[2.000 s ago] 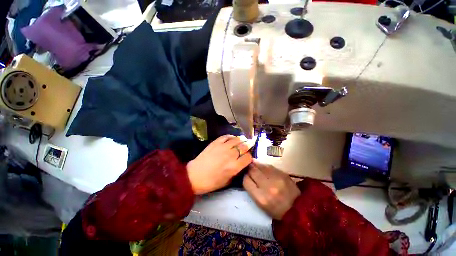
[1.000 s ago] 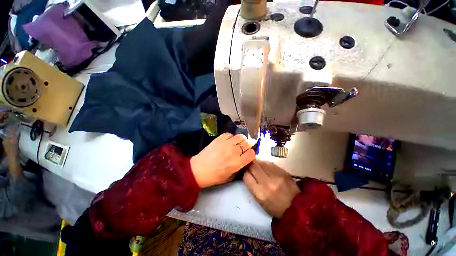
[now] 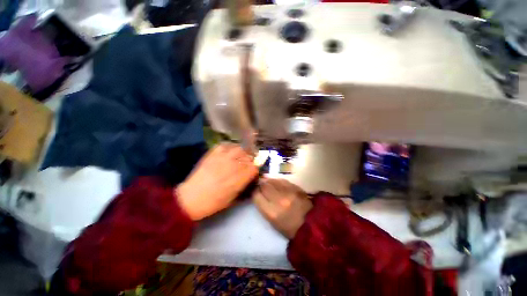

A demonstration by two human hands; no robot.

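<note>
The dark navy garment piece (image 3: 130, 107) lies spread to the left of the cream sewing machine head (image 3: 358, 75). My left hand (image 3: 216, 179) holds the dark cloth just left of the lit needle area (image 3: 273, 161). My right hand (image 3: 283, 203) is just right of it, thumb and fingers pinched at the cloth's near edge, close to my left fingertips. The presser foot and needle are blurred by glare. The cloth between my fingers is mostly hidden by my hands.
A lit smartphone (image 3: 386, 162) is propped under the machine arm, with a small dark cloth scrap (image 3: 364, 192) beside it. A yellowish neighbouring machine (image 3: 22, 124) stands at far left. Purple cloth (image 3: 33, 55) is at upper left. A brown loop (image 3: 430, 219) and dark tools (image 3: 463, 222) lie at right.
The view has swung and blurred, so the whole scene sits further left. A clear plastic bag now shows at lower right. Both hands stay at the needle area, on the cloth.
</note>
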